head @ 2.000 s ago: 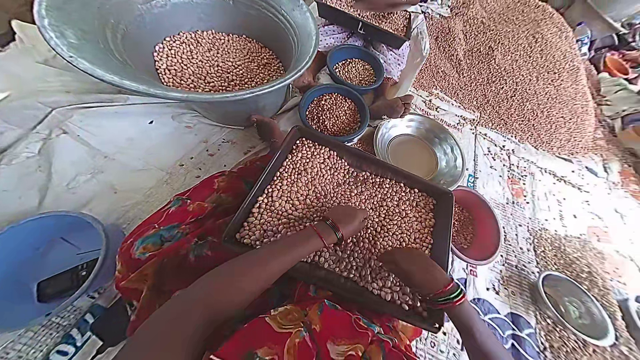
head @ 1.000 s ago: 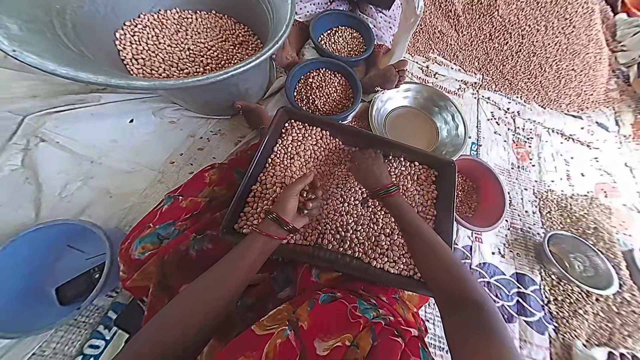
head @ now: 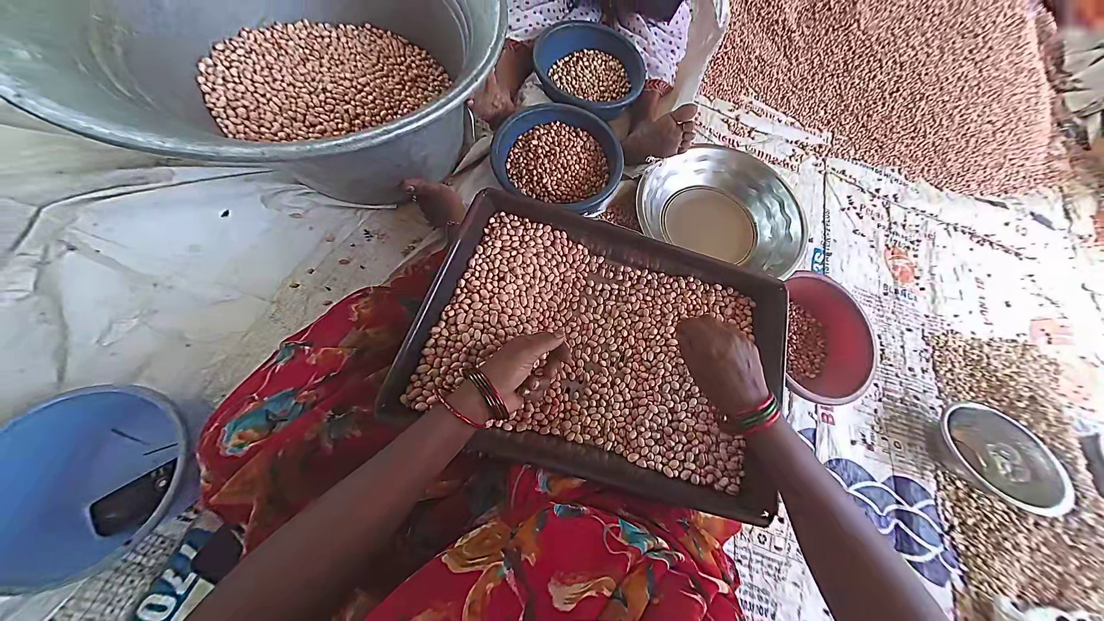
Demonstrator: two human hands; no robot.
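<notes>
A dark rectangular tray [head: 604,470] lies tilted on my lap over a red patterned cloth [head: 595,561]. Brown and pinkish nuts, seemingly shelled peanuts [head: 621,379], cover most of its bottom. My left hand [head: 522,373], with bangles at the wrist, rests over the nuts left of the middle, its fingers partly curled; whether it holds any nuts is unclear. My right hand [head: 720,362], back upward, reaches into the nuts near the tray's right side, and its fingertips are hidden.
A large metal tub [head: 414,147] of nuts stands upper left. Beyond the tray are two blue bowls [head: 614,155], a steel bowl [head: 776,216] and another person's feet [head: 660,134]. A red bowl [head: 849,345] sits right, a blue basin [head: 69,483] with a phone left, and a nut heap [head: 897,86] upper right.
My right hand has moved from the tray's upper middle to its right side since one second ago. My left hand stays over the nuts left of the middle.
</notes>
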